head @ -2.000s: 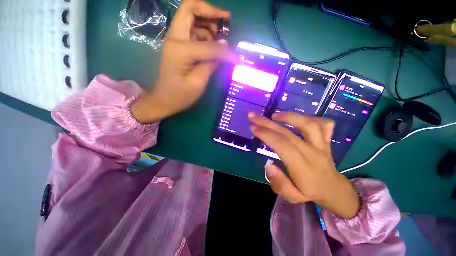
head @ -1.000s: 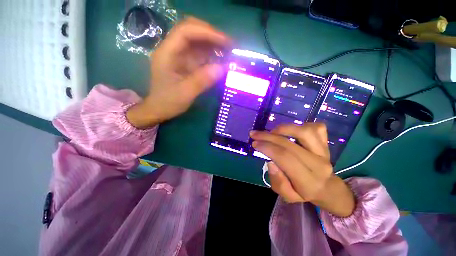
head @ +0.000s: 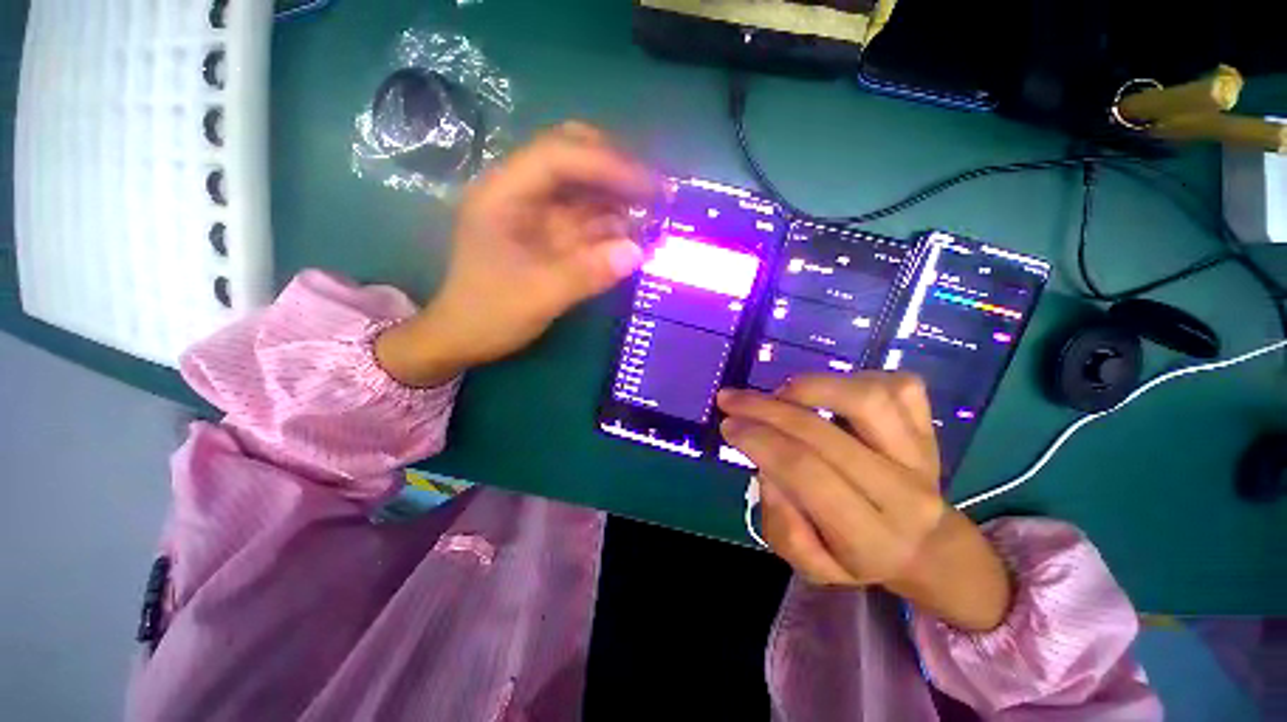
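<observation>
Three black phones lie side by side: the left phone (head: 675, 339) glows purple, the middle phone (head: 822, 317) and right phone (head: 967, 332) show dark screens. My left hand (head: 544, 254) is raised at the left phone's top left corner, thumb and fingers pinched on a small, blurred smart ring (head: 642, 226). My right hand (head: 847, 480) is over the lower middle phone, holding nothing, with fingertips at the left phone's lower right edge. It hides the middle phone's lower part.
A bagged round dark item (head: 428, 124) lies behind my left hand. A white tray with dark holes (head: 134, 169) is at left. An open round black case (head: 1098, 358), a white cable (head: 1059, 440) and black cables (head: 974, 172) are at right. A yellow-topped black box (head: 755, 40) stands behind.
The view has shifted, showing more of the back of the bench. My left hand has come down beside the left phone's top. My right hand stays over the phones' lower part.
</observation>
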